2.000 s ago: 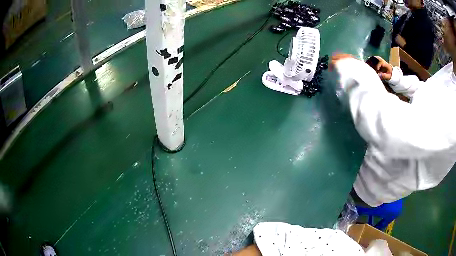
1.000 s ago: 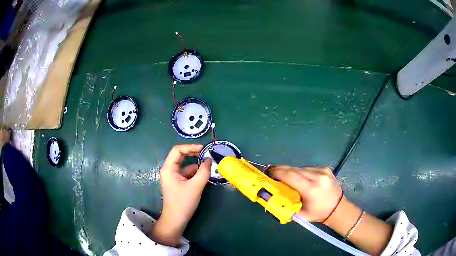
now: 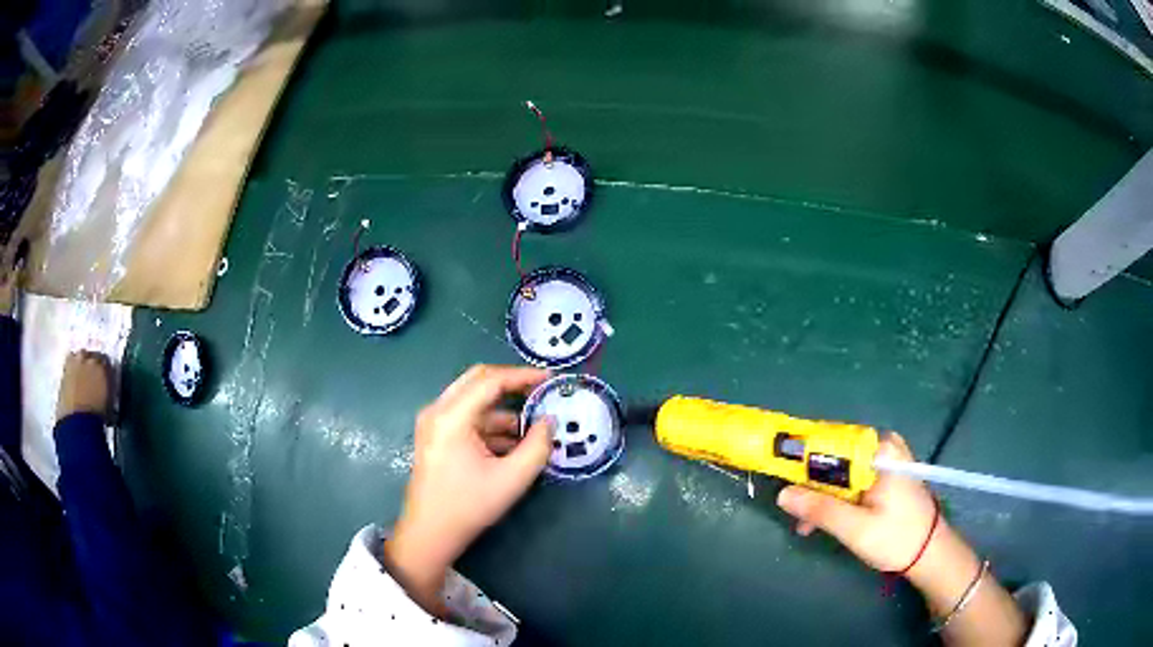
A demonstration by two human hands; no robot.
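My left hand (image 3: pixel 474 449) holds the left rim of a round fan base (image 3: pixel 594 423), dark-rimmed with a pale inner face and small dark cut-outs, lying on the green table. My right hand (image 3: pixel 872 506) grips the yellow hot glue gun (image 3: pixel 746 436). Its black nozzle points left, at the disc's right edge; whether it touches is unclear. A translucent glue stick (image 3: pixel 1012 483) runs out of the gun's back to the right. Just above the held disc lies another fan base (image 3: pixel 556 319), with a red lead wire near its edge.
More discs lie at the upper middle (image 3: pixel 550 190), at the left (image 3: pixel 379 291) and far left (image 3: pixel 186 368). A cardboard sheet (image 3: pixel 234 215) carries clear plastic film (image 3: pixel 152 114). A person's dark sleeve (image 3: pixel 108 506) is at left. A white post (image 3: pixel 1106 240) and black cord (image 3: pixel 986 360) are at right.
The view has swung from the post and fan down to the discs. Since one second ago, the gun has moved off the disc's face to its right side and turned more level. My left hand stays at the disc.
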